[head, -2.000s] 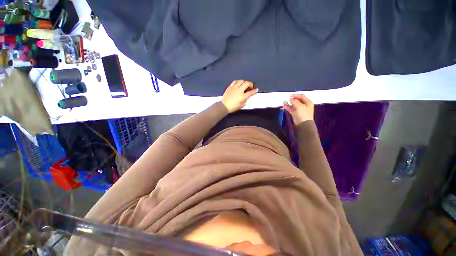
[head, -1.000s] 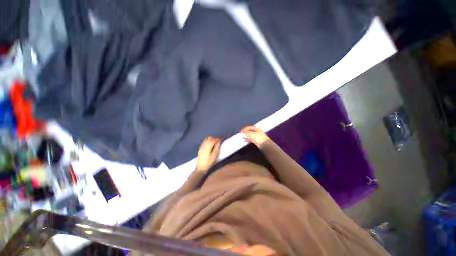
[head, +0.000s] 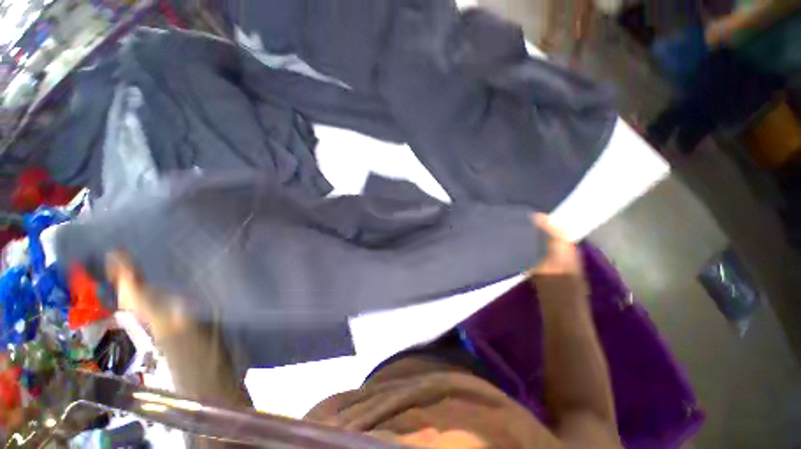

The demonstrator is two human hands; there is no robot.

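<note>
A dark charcoal jacket [head: 290, 254] stretches across the table front between my two hands, its lower edge lifted and blurred. My right hand [head: 555, 249] grips its right end, fingers closed on the cloth edge. My left hand [head: 132, 285] is at its left end, blurred and partly behind the cloth; it appears to hold the edge, though its fingers are hard to make out.
More dark garments lie at the far left [head: 193, 105] and far right [head: 518, 114] of the white table [head: 619, 180]. Red and blue plastic bags [head: 35, 263] are at left. A purple bin [head: 641, 351] stands below the table. A person's arm [head: 755, 22] shows top right.
My hands have moved far apart and the jacket is now lifted and spread between them. The view has turned, and the garment no longer lies flat.
</note>
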